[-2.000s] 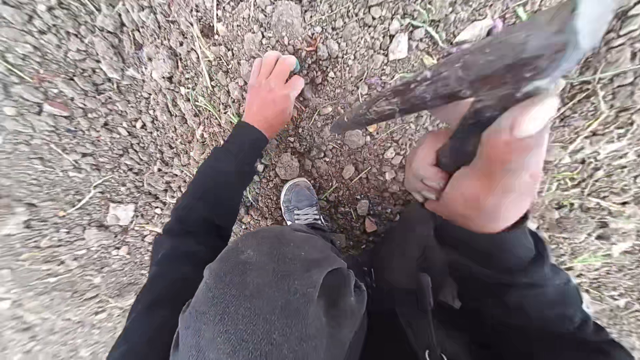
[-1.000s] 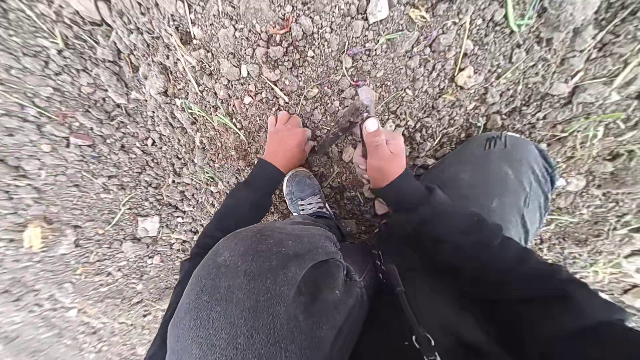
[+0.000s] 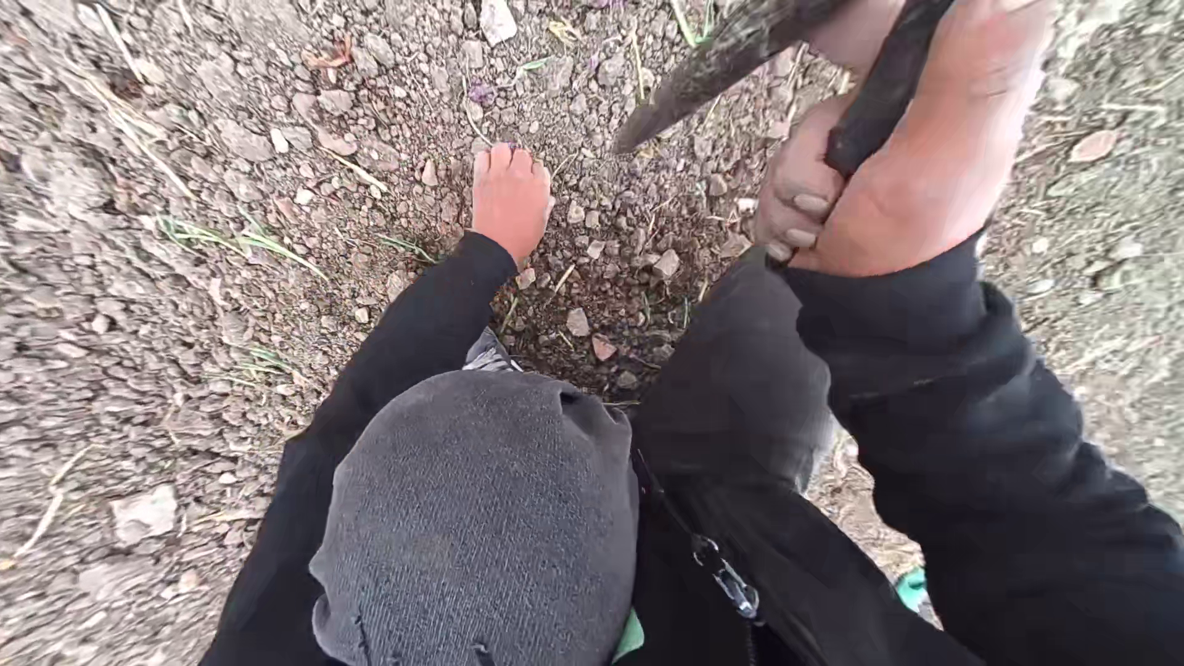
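My left hand point(image 3: 511, 199) rests low on the stony soil point(image 3: 398, 120), its back to the camera and its fingertips hidden, so whether it holds anything does not show. Raised at the upper right, my right hand point(image 3: 911, 176) is closed around the dark handle of a hand tool point(image 3: 731, 69), which looks like a small hoe or pick. The tool's long dark part slants down to a blunt tip, off the ground and to the right of my left hand. Its upper end is cut off by the frame's top edge.
My bent knees in dark trousers point(image 3: 481, 518) fill the lower middle, with part of a shoe point(image 3: 488, 353) in front. Loose stones, dry stalks and green grass blades point(image 3: 240, 242) lie about. A metal clip point(image 3: 737, 590) hangs on a strap by my lap.
My right hand has lifted the tool up and to the right, away from the ground near my left hand. The left hand remains low at the soil. My right knee has shifted inward.
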